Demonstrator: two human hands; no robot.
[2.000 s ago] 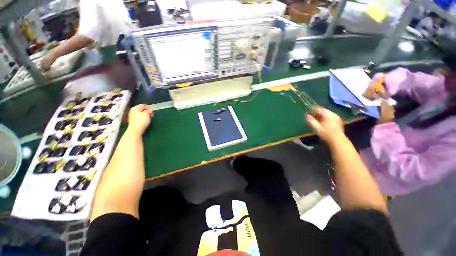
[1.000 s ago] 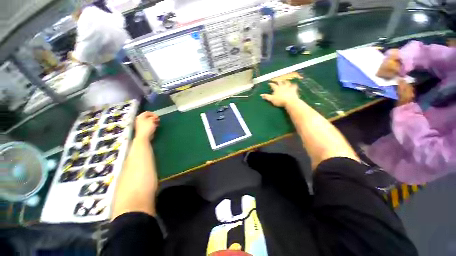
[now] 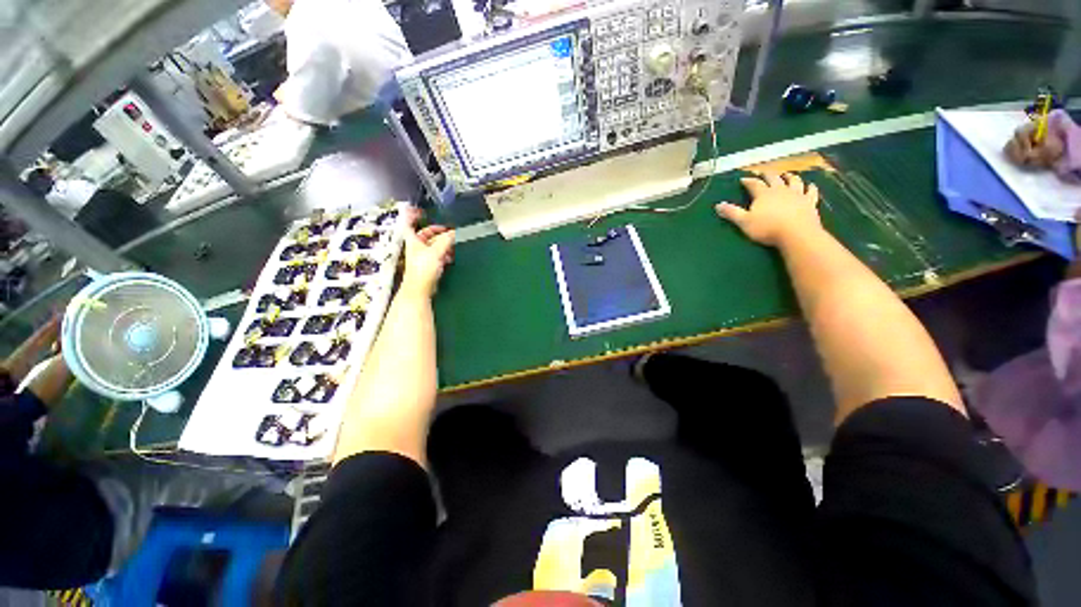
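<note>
My left hand (image 3: 428,249) is at the right edge of the white product tray (image 3: 370,391), near its far corner, with the fingers partly curled; whether it grips the tray is unclear. The tray holds black units (image 3: 293,273) with yellow bits in two columns. My right hand (image 3: 776,210) lies palm down on the green mat with spread fingers and holds nothing. The white-bordered dark-blue pad (image 3: 611,296) lies between my hands, with small dark parts (image 3: 596,256) near its far end. The grey communication tester (image 3: 510,113) stands behind it, screen lit.
A thin cable (image 3: 708,166) curves down from the tester's right side. A round fan (image 3: 139,337) stands at the far left, with a blue bin (image 3: 225,548) below. A blue clipboard (image 3: 974,190) with paper lies at the right, beside a person's hand holding a yellow pen.
My right hand has moved from the mat's right part to flat beside the tester stand. The view has turned left, showing more of the fan. My left hand stays by the tray.
</note>
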